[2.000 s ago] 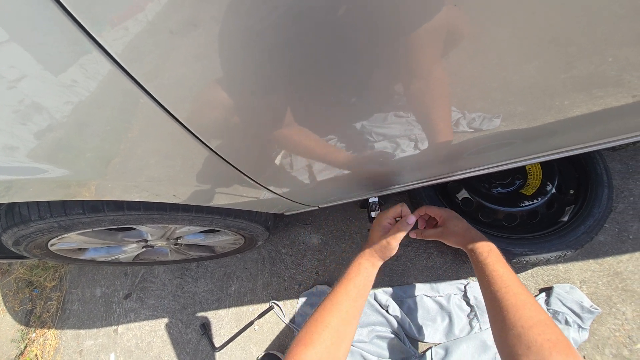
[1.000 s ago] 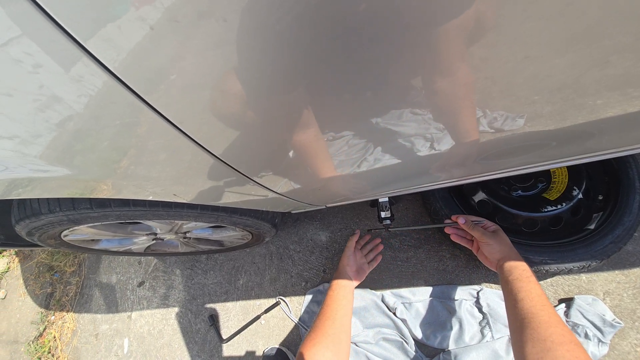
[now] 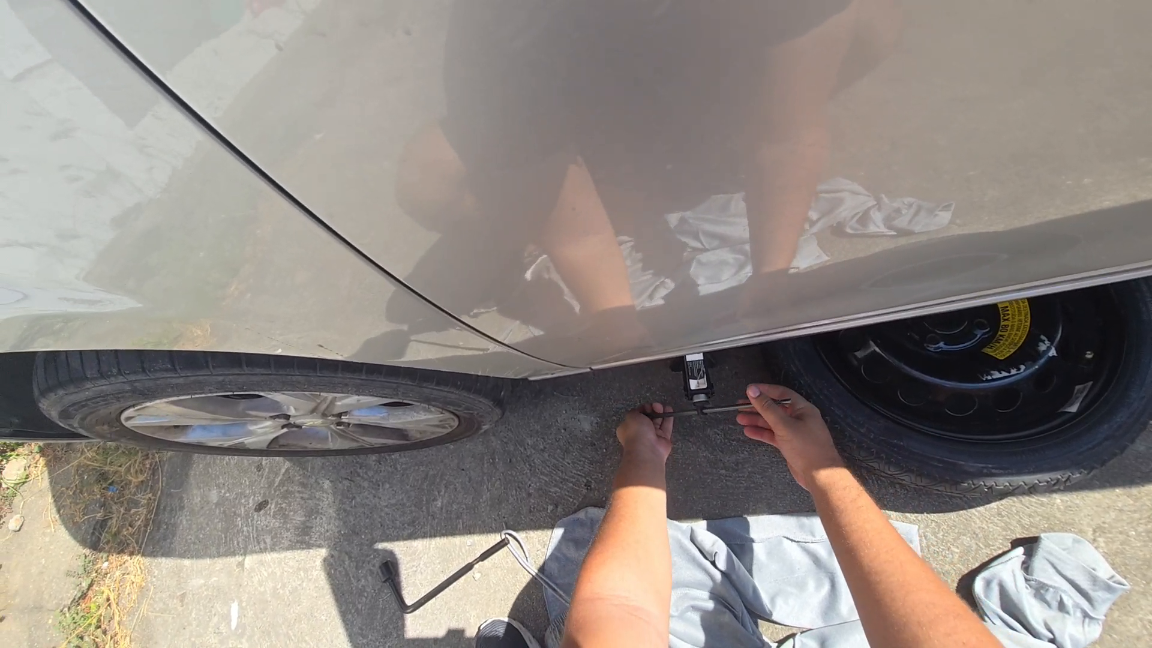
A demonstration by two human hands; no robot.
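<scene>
A thin metal rod (image 3: 724, 409) runs level through the end fitting of a car jack (image 3: 697, 373), which stands under the car's sill and bears a label. My left hand (image 3: 646, 432) grips the rod's left end, its fingers curled around it. My right hand (image 3: 785, 427) pinches the rod's right part between thumb and fingers, close to the tyre of the spare wheel (image 3: 954, 378). That black steel wheel with a yellow sticker lies flat, partly under the car. The jack's far end is hidden beneath the car.
The car's body panel (image 3: 540, 180) fills the upper view. At left is a mounted alloy wheel (image 3: 292, 423). An L-shaped lug wrench (image 3: 445, 580) lies on the concrete, beside a grey cloth (image 3: 765, 558). Another bundled cloth (image 3: 1048, 589) lies at lower right. A shoe (image 3: 504, 634) shows below.
One second ago my left hand was open beside the rod and my right hand held it; now both hands hold the rod.
</scene>
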